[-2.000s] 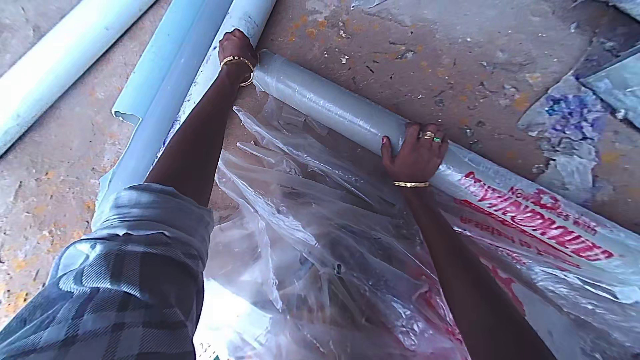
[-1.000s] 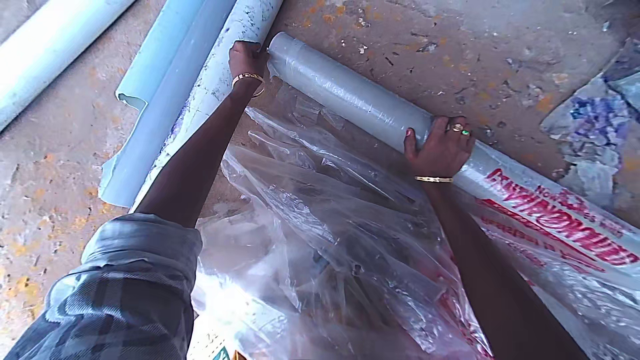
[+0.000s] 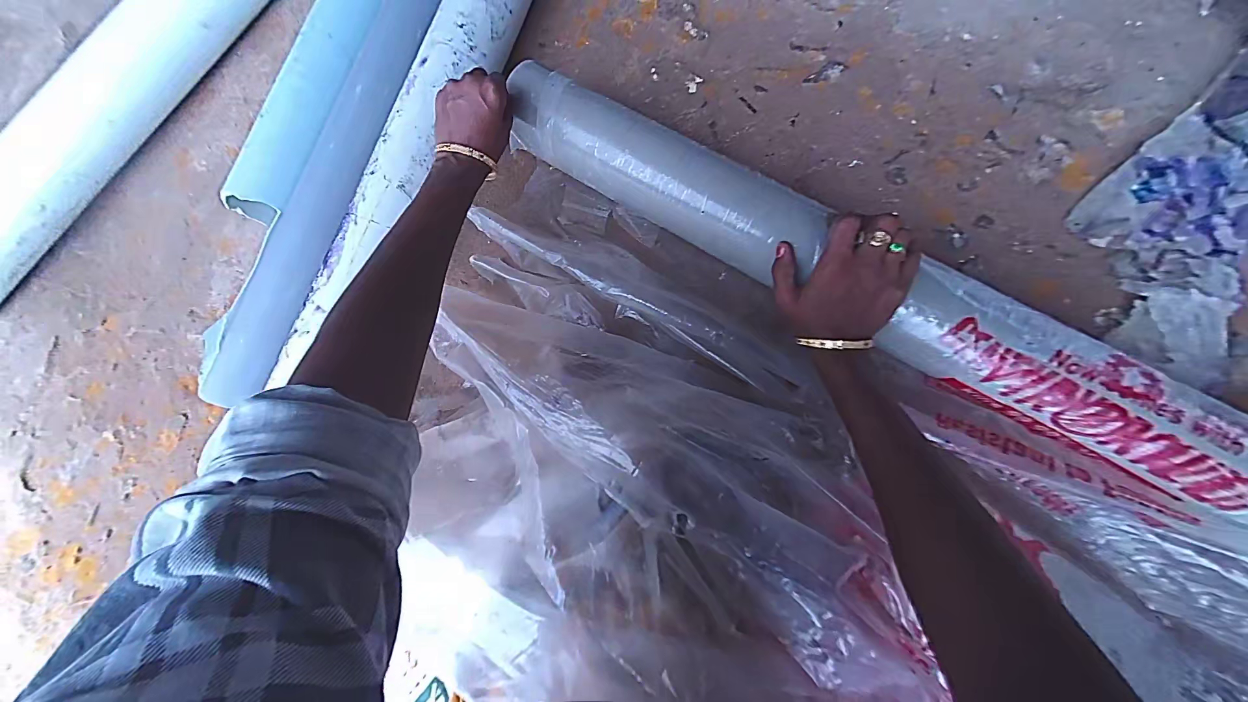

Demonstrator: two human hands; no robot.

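A long roll wrapped in clear plastic film (image 3: 663, 175), with red print toward its right part, lies slantwise over the floor. My left hand (image 3: 473, 109) is at its upper left end, fingers curled; whether it grips the film or the roll's edge cannot be told. My right hand (image 3: 848, 278) lies over the middle of the roll, thumb apart, fingers bent over the far side. Loose crumpled clear plastic sheeting (image 3: 624, 429) spreads below the roll, between my forearms. Beside my left hand runs a pale, speckled roll (image 3: 429, 127).
Light blue curled sheets or rolls (image 3: 302, 185) lie left of the speckled roll. Another pale roll (image 3: 107, 127) crosses the upper left corner. A crumpled plastic piece with purple bits (image 3: 1185, 214) is on the stained floor (image 3: 965, 127) at the right.
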